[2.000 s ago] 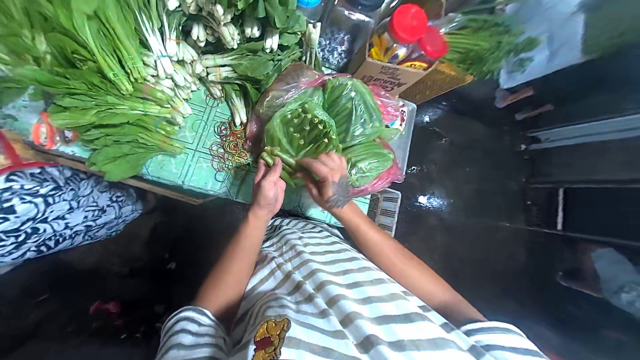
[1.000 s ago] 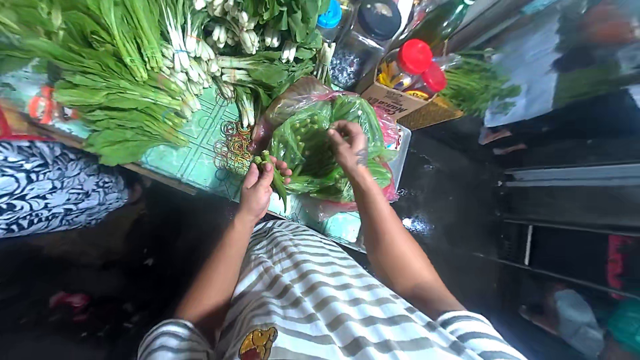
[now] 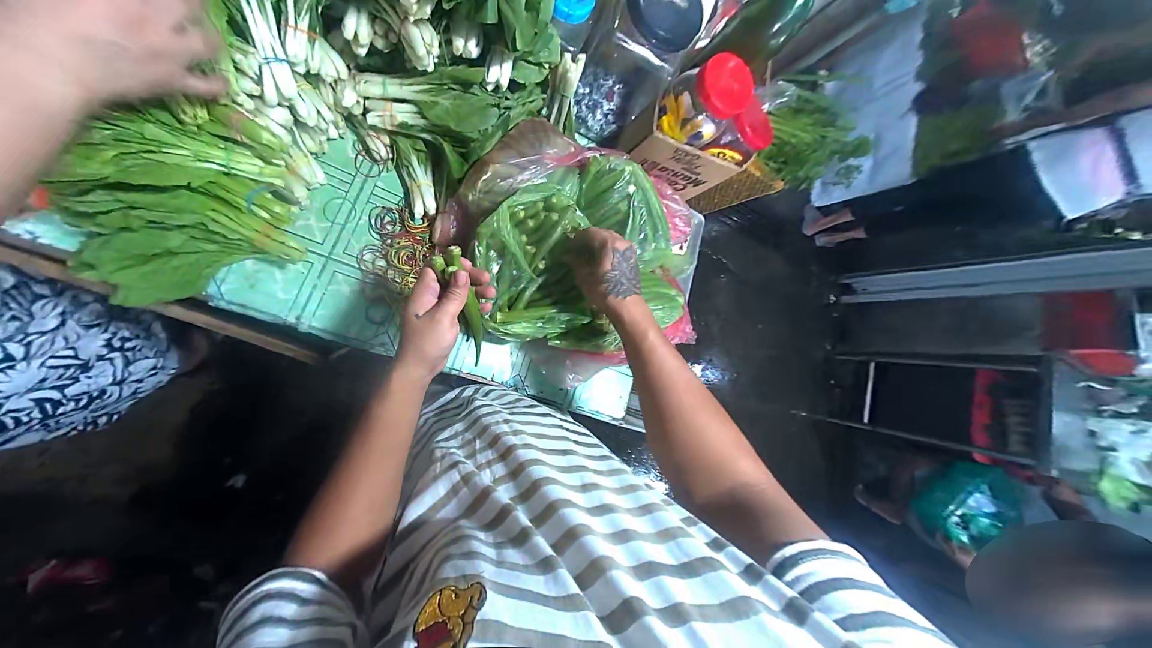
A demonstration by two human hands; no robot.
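Note:
My left hand (image 3: 438, 310) is closed around a few okra pods (image 3: 470, 310), their stem ends up, just left of a clear plastic bag (image 3: 504, 243). The bag lies open on the table and holds many more green pods. My right hand (image 3: 605, 268), with a tattoo near the wrist, reaches into the bag; its fingertips are hidden among the pods, so its grip cannot be seen. A heap of coloured rubber bands (image 3: 396, 250) lies beside my left hand.
Bundled leafy greens (image 3: 171, 180) and white-stemmed bundles (image 3: 279, 67) cover the table's left and back. Another person's hand (image 3: 117, 54) is over them. At the back right stand red-lidded jars (image 3: 724, 85) in a cardboard box (image 3: 693, 166). A person in patterned cloth (image 3: 81, 360) is at left.
Another person's hand has come in at upper left. My right hand, near my left two seconds ago, has moved right and now dips into the bag. My left hand still holds okra.

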